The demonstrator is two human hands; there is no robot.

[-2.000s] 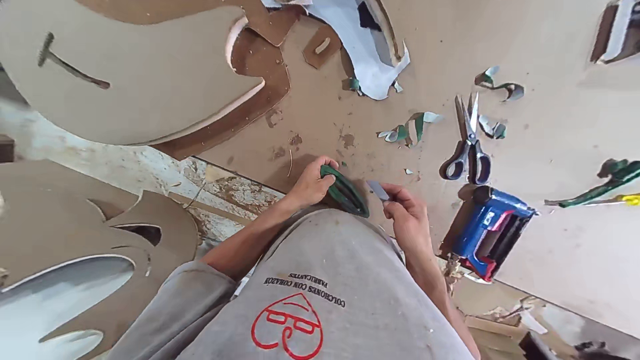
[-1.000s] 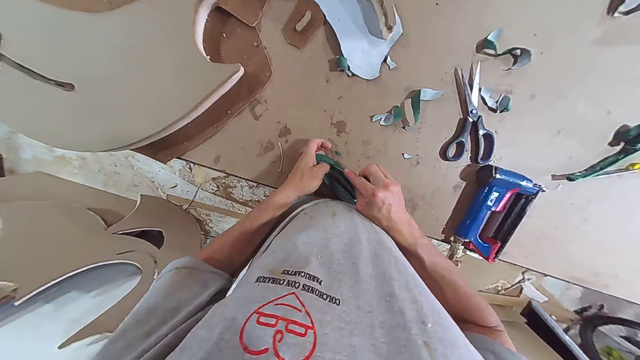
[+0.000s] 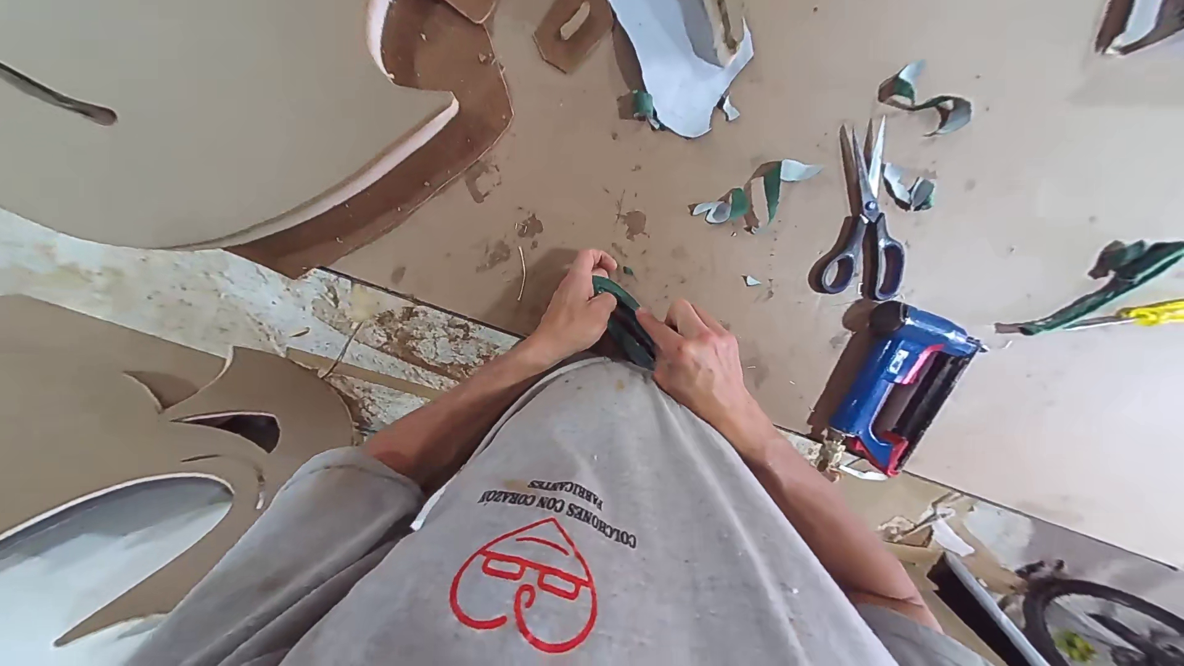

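A small dark green covered piece (image 3: 624,324) is held against my belly at the table's near edge. My left hand (image 3: 581,310) grips its upper left end between thumb and fingers. On its right side lies my right hand (image 3: 696,356), fingers curled and the index finger pressed on the green surface; whether it holds a blade or scrap is hidden. Dark-handled scissors (image 3: 866,217) lie half open to the right, above a blue staple gun (image 3: 902,384). Curled green and white material scraps (image 3: 763,194) lie on the table beyond my hands.
Large cut board shapes (image 3: 231,111) with pale edges fill the upper left. Another cut shape (image 3: 120,398) lies low at left. A white covered piece (image 3: 680,65) stands at the top. A yellow-handled tool (image 3: 1152,314) rests by green material at right. A wheel (image 3: 1110,620) is at lower right.
Two seconds ago my right hand was apart from the green piece, with a small greyish item in its fingers. It has moved left onto the piece, and that item is out of sight.
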